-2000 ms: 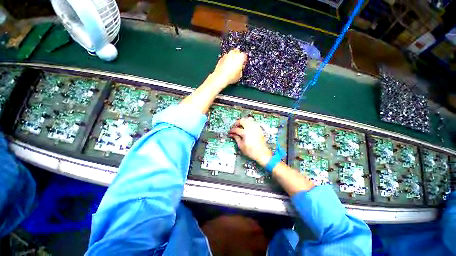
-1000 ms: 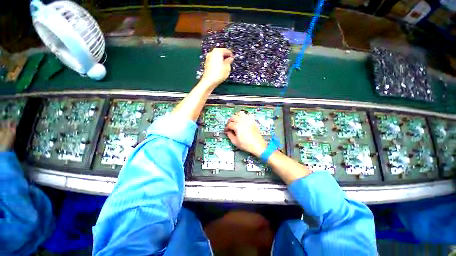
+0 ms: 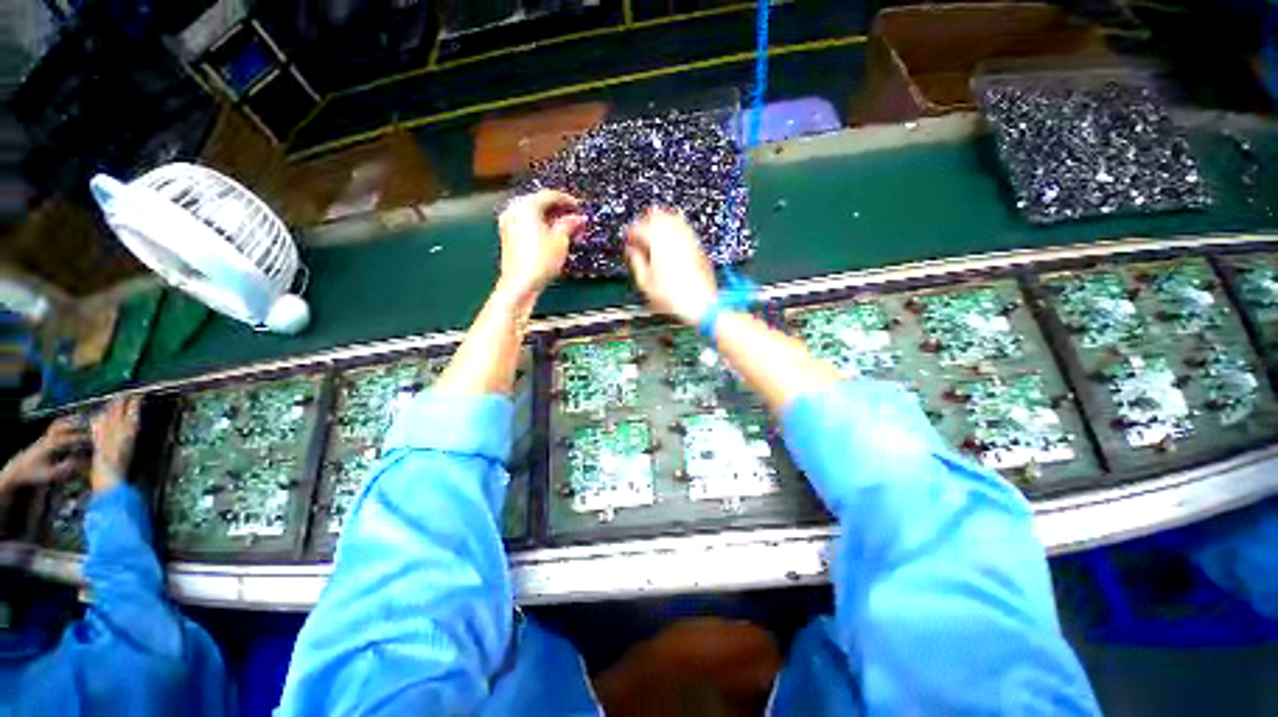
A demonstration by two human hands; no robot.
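Note:
A dark, glittering pile of small components (image 3: 645, 161) lies on the green bench behind the line. My left hand (image 3: 536, 241) is at the pile's left front edge, fingers curled; whether a part is between the fingertips cannot be told. My right hand (image 3: 670, 262), with a blue strap at the wrist, is at the pile's front, to the right of my left hand; its fingertips are blurred, and any part in them is too small to tell. In front of me a carrier (image 3: 656, 530) holds several green circuit boards (image 3: 611, 465). My right wrist is above its back edge.
More carriers with boards run left and right along the pale rail (image 3: 673, 572). A white fan (image 3: 210, 245) stands at back left. A second component pile (image 3: 1093, 147) lies at back right. A blue cord (image 3: 758, 70) hangs behind my right wrist. Another person's hands (image 3: 112, 441) are at far left.
My right hand has left the boards and moved back to the component pile. My left hand remains at the pile. The view has tilted and shifted. Another person's hands show more at left.

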